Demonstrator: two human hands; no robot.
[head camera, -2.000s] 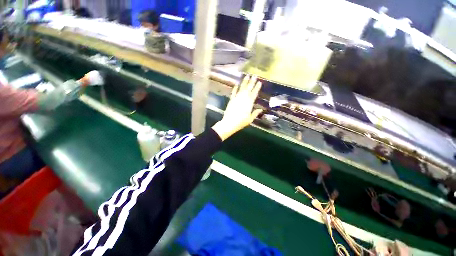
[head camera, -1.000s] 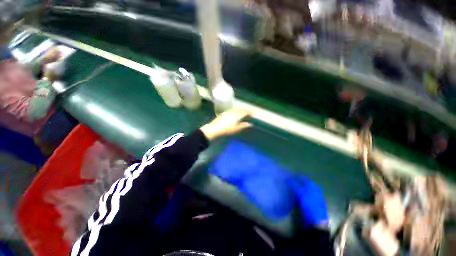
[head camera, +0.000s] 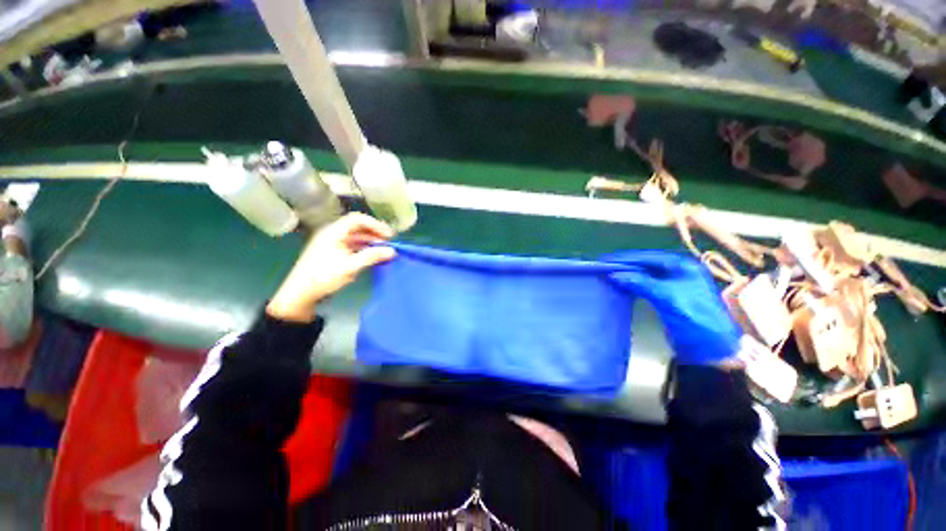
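Note:
A bright blue cloth is stretched flat between my two hands over the front edge of the green bench. My bare left hand pinches its upper left corner. My right hand, in a blue glove, holds its upper right corner. The glove and cloth are the same blue, so the exact grip of the right fingers is hard to see. Several beige-pink power strips with bundled cords lie in a pile on the bench to the right of my right hand.
Squeeze bottles stand beside a greyish bottle behind my left hand; another bottle stands at the slanting post. More strips lie on the conveyor behind. A red bin is below left. Another person's sleeve shows at far left.
My left hand has come back from the far shelf to the cloth and grips it. The cloth, earlier lying on the bench, is now spread between both hands. The view has tilted down and turned right.

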